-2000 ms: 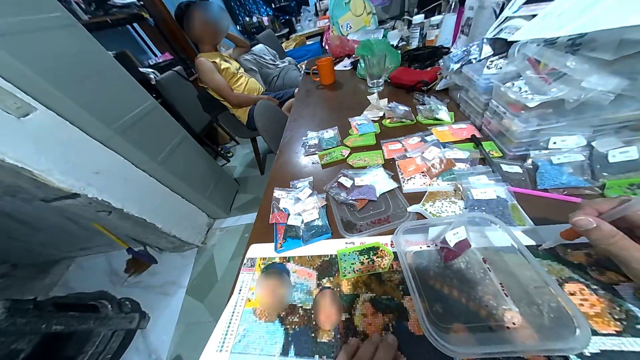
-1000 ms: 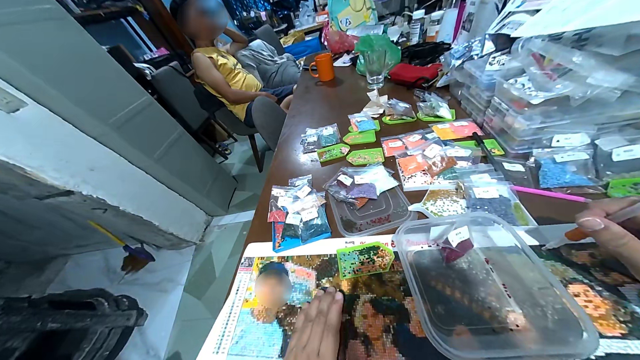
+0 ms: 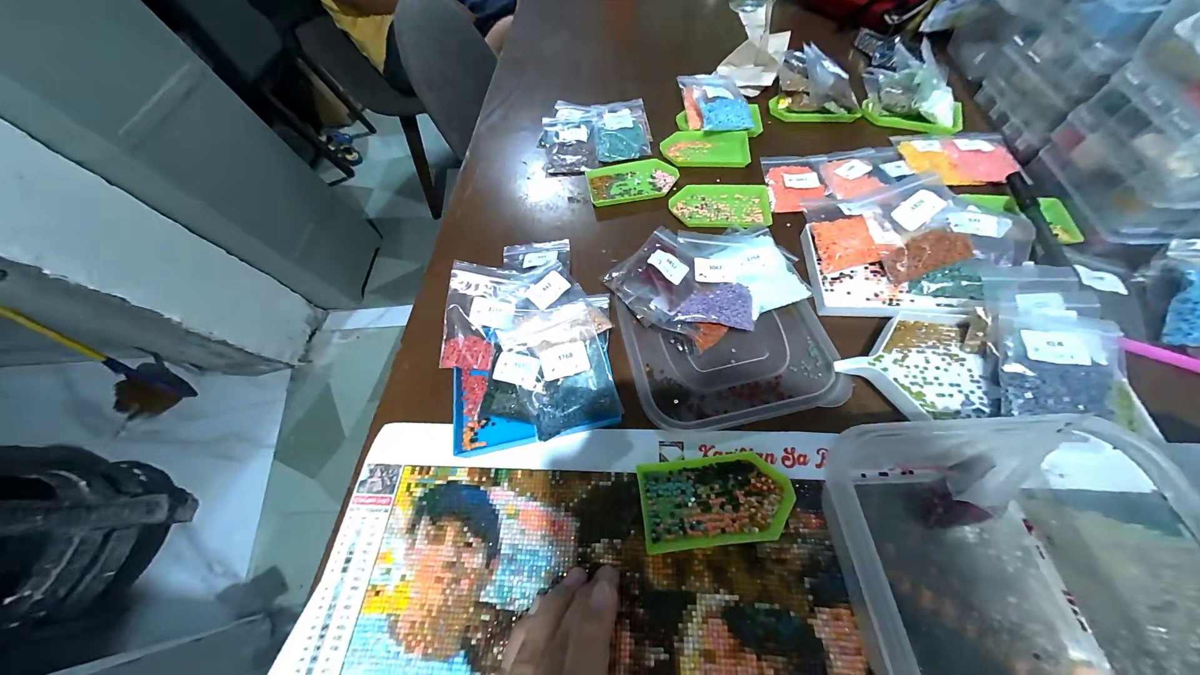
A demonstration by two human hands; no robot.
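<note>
My left hand (image 3: 567,623) rests with its fingertips on the diamond painting canvas (image 3: 525,497), at the lower middle; its fingers lie side by side and only part of it shows. Just above and right of it, a green tray (image 3: 717,502) of mixed beads lies on the canvas. At the lower right stands a clear plastic container (image 3: 984,562) with a small bag (image 3: 956,492) inside. My right hand is out of view.
Bags of beads (image 3: 553,366) lie on a blue tray near the table's left edge. A plastic lid (image 3: 741,366), green trays (image 3: 722,204), a white tray (image 3: 919,366) and stacked plastic boxes (image 3: 1116,141) cover parts of the dark table (image 3: 525,187). A chair (image 3: 441,70) stands beyond.
The view has dipped and come nearer to the table. My right hand, holding an orange-tipped tool at the right edge before, is out of view. Earlier, my left hand slid up onto the canvas.
</note>
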